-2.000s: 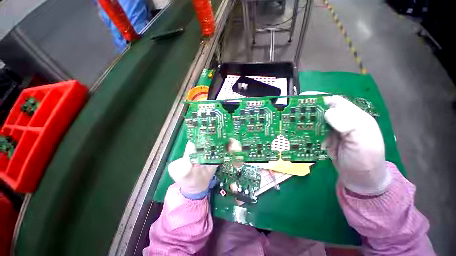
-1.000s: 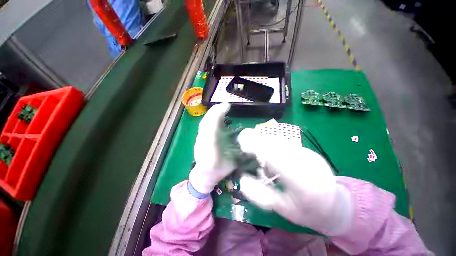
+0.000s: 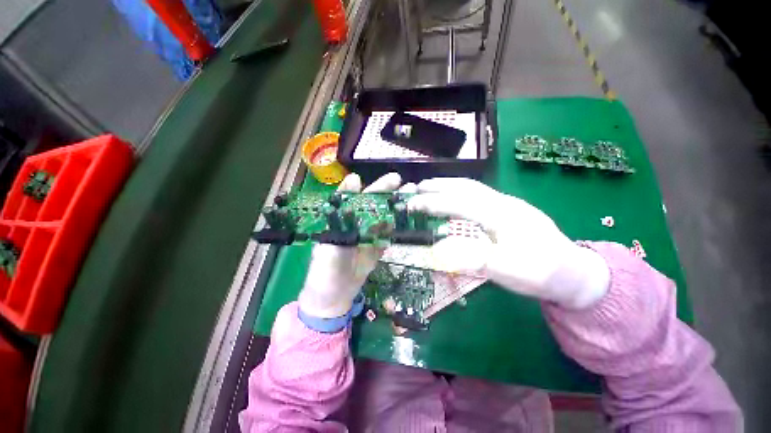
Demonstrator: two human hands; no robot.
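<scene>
A green circuit board panel (image 3: 363, 215) is held up above the table, its tall-part face showing, with black connectors along its near edge. My left hand (image 3: 333, 279), white-gloved with a blue band at the cuff, grips it from below and behind, fingertips over the far edge. My right hand (image 3: 499, 237), white-gloved, grips its right end. Another circuit board (image 3: 401, 292) lies on the table below, partly hidden by the held panel. A printed label sheet (image 3: 463, 228) and white paper lie under my hands, mostly covered.
A black tray (image 3: 414, 166) with a phone (image 3: 425, 135) stands at the back. A yellow tape roll (image 3: 324, 158) is left of it. A board panel (image 3: 575, 155) lies at the table's right. Sticker scraps (image 3: 608, 221) lie nearer. A conveyor belt (image 3: 161, 228) and red bin (image 3: 72, 224) are left.
The panel was raised with its flat face showing, then blurred between my hands. It is now lower and left, with its tall parts and connectors visible. Both hands still hold it.
</scene>
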